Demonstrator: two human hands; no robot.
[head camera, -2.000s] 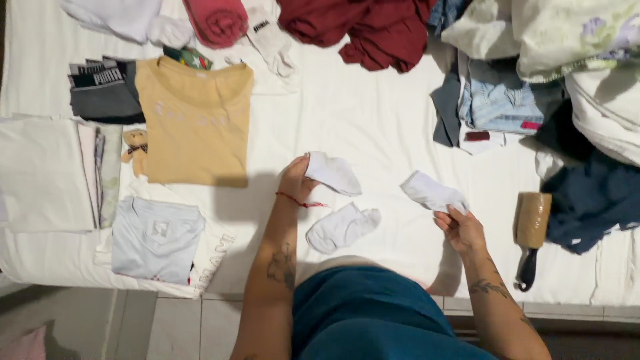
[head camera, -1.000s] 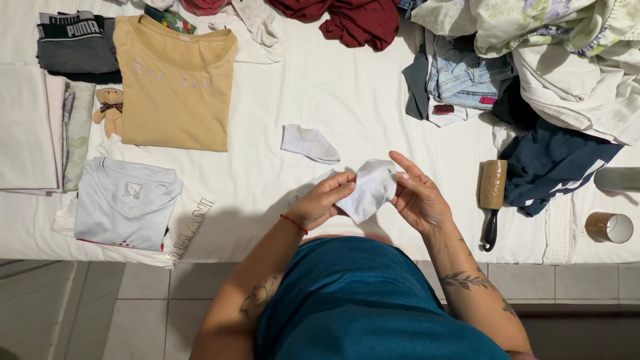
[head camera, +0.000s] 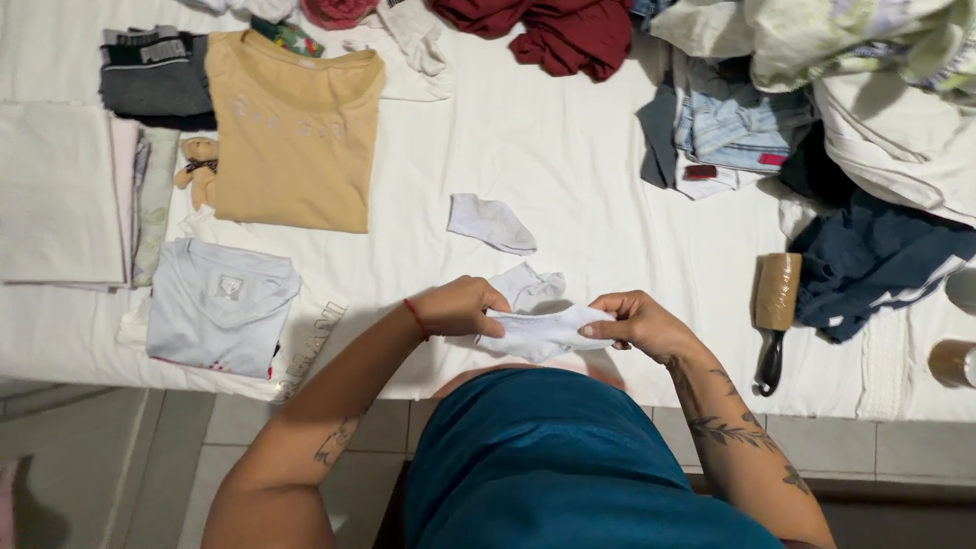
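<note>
A white ankle sock (head camera: 545, 333) is stretched sideways between my two hands, close to the near edge of the bed. My left hand (head camera: 461, 306) pinches its left end between thumb and fingers. At the other end, my right hand (head camera: 637, 324) grips it the same way. Just behind the held sock lies a crumpled white sock (head camera: 528, 284), partly covered by it. Farther back, another white sock (head camera: 492, 223) rests flat on the white sheet (head camera: 564, 152).
At left are a folded yellow shirt (head camera: 297, 152), a light blue shirt (head camera: 221, 305), folded sheets (head camera: 61, 198) and a teddy bear (head camera: 200, 171). At right, a lint roller (head camera: 776, 293) lies beside navy clothing (head camera: 884, 255), near folded denim (head camera: 743, 126). Dark red cloth (head camera: 572, 38) is at the back.
Two seconds ago my hands were apart, each on a separate sock; now both hold one sock between them. The sock formerly at my left hand lies released on the sheet.
</note>
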